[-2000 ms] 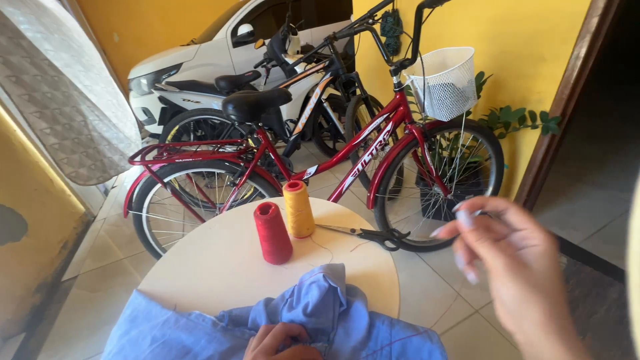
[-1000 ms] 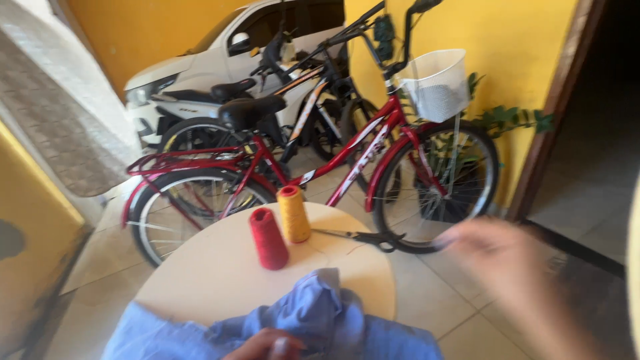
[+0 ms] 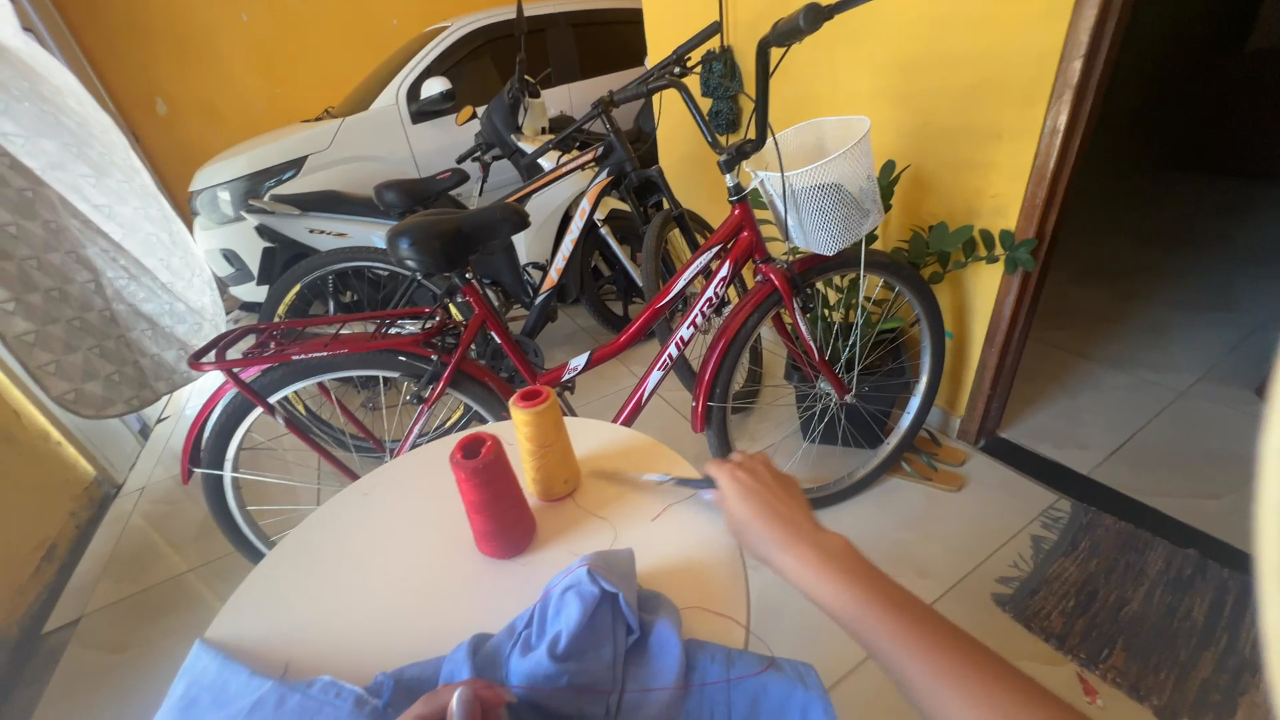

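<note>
My right hand (image 3: 765,505) is closed over the handles of the scissors (image 3: 680,481) at the right edge of the round table (image 3: 340,560); the blades point left. At the bottom, my left hand (image 3: 458,702) rests at the blue cloth (image 3: 600,640), fingertips together and partly cut off by the frame; a red thread (image 3: 700,684) runs from near it across the cloth. Whether it pinches the thread is unclear. A red thread cone (image 3: 493,497) and a yellow thread cone (image 3: 545,445) stand side by side beyond the cloth.
A red bicycle (image 3: 640,345) with a white basket (image 3: 822,185) stands just behind the table. Farther back are another bicycle, a motorcycle and a white car (image 3: 330,150). A potted plant (image 3: 850,390) is behind the front wheel. A fringed rug (image 3: 1140,610) lies on the right floor.
My right hand has moved from the air at the right to the scissors on the table and taken hold of them. My left hand stays low by the cloth.
</note>
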